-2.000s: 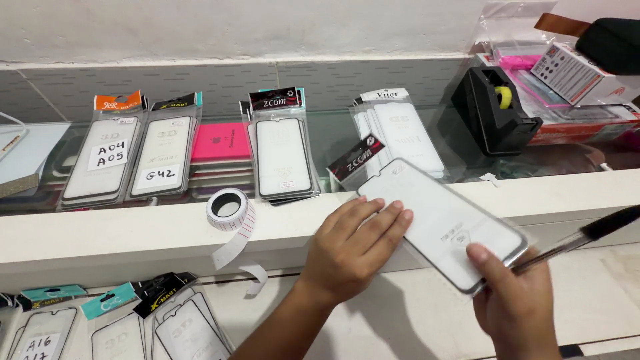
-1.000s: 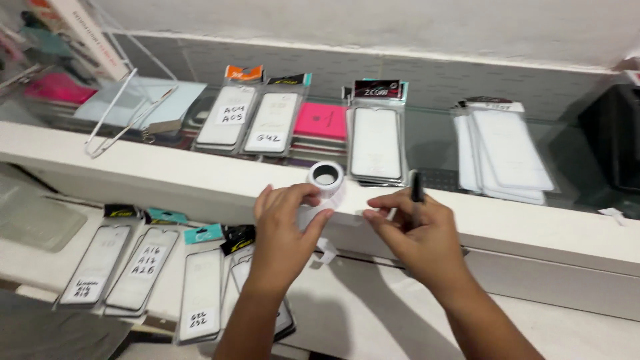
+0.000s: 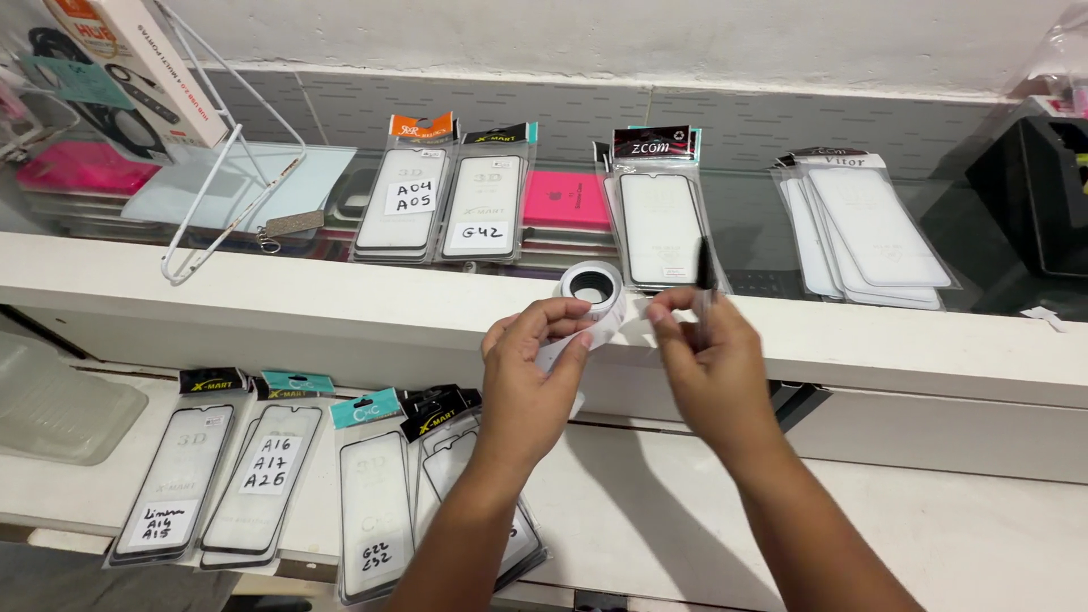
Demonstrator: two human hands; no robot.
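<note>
My left hand (image 3: pixel 540 365) pinches the loose strip of a white label roll (image 3: pixel 592 287), which rests on the edge of the white shelf. In my right hand (image 3: pixel 710 357) are a black-capped pen (image 3: pixel 704 270), pointing up, and a small white label (image 3: pixel 637 319) between thumb and forefinger. Behind the hands lies a stack of packaged phone screen protectors (image 3: pixel 659 225) with a black header. Two more packs, one with an orange header (image 3: pixel 404 204) and one with a black header (image 3: pixel 483 204), lie to the left, both bearing handwritten labels.
Several packaged protectors (image 3: pixel 178 476) lie on the lower white surface, front left. At the right are a fanned protector stack (image 3: pixel 875 225) and a black tape dispenser (image 3: pixel 1041 187). A white wire stand (image 3: pixel 229 127), a boxed USB hub (image 3: pixel 144 68) and a pink case box (image 3: pixel 565 201) stand or lie further left.
Two seconds ago both hands were on a packaged protector; it has left them. My left hand now has the label strip, my right a small label. The view has swung left.
</note>
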